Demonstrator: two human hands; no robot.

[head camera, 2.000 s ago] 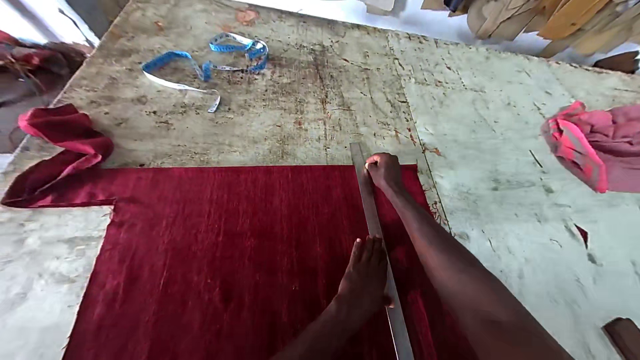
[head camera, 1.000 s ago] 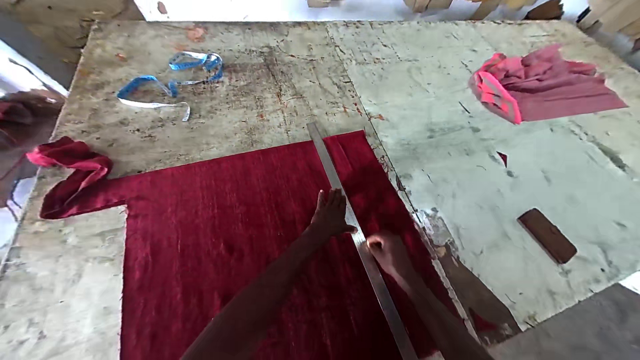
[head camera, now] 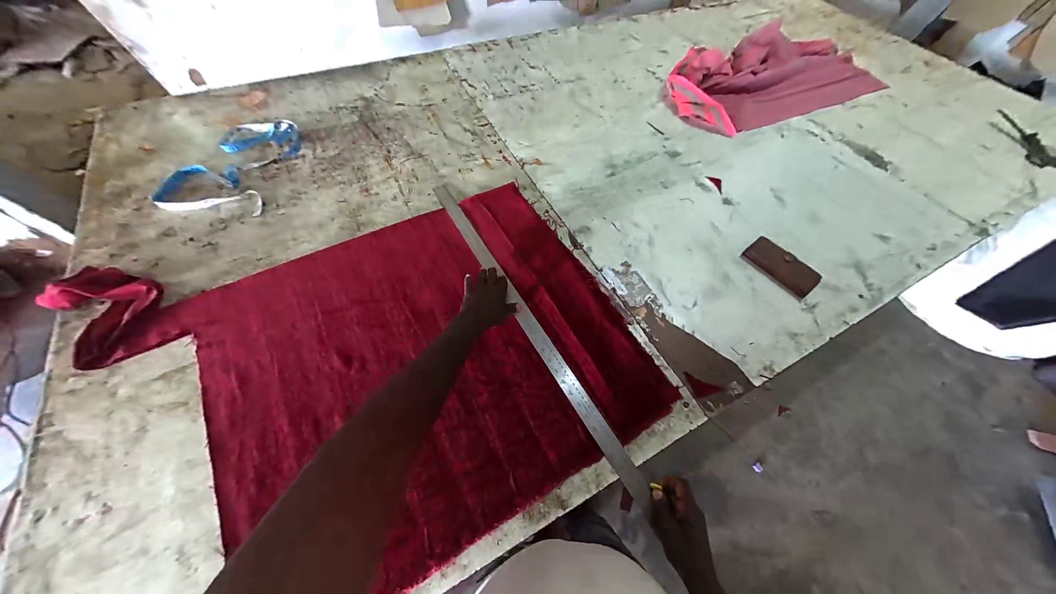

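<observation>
Dark red cloth (head camera: 330, 355) lies spread over the worktable, a bunched strip of it at the left. A long metal ruler (head camera: 551, 355) crosses the cloth's right part at a slant, its near end reaching past the table's edge. My left hand (head camera: 488, 299) presses on the ruler and cloth with its fingers spread. Beside the ruler's near end, beyond the table's edge, is my right hand (head camera: 678, 511), its fingers curled around a small yellow-tipped thing (head camera: 657, 488) that I cannot make out.
A blue and white measuring tape (head camera: 194, 188) lies loosely coiled at the back left. Pink cloth (head camera: 775, 87) is heaped at the back right, and a brown wallet-like case (head camera: 781, 266) rests on the right. Small red scraps (head camera: 715, 184) lie about. The table's near edge (head camera: 528, 524) runs below the cloth.
My right hand has moved down along the ruler, from over the cloth to past the table's near edge. My left hand stays on the ruler. The view has shifted.
</observation>
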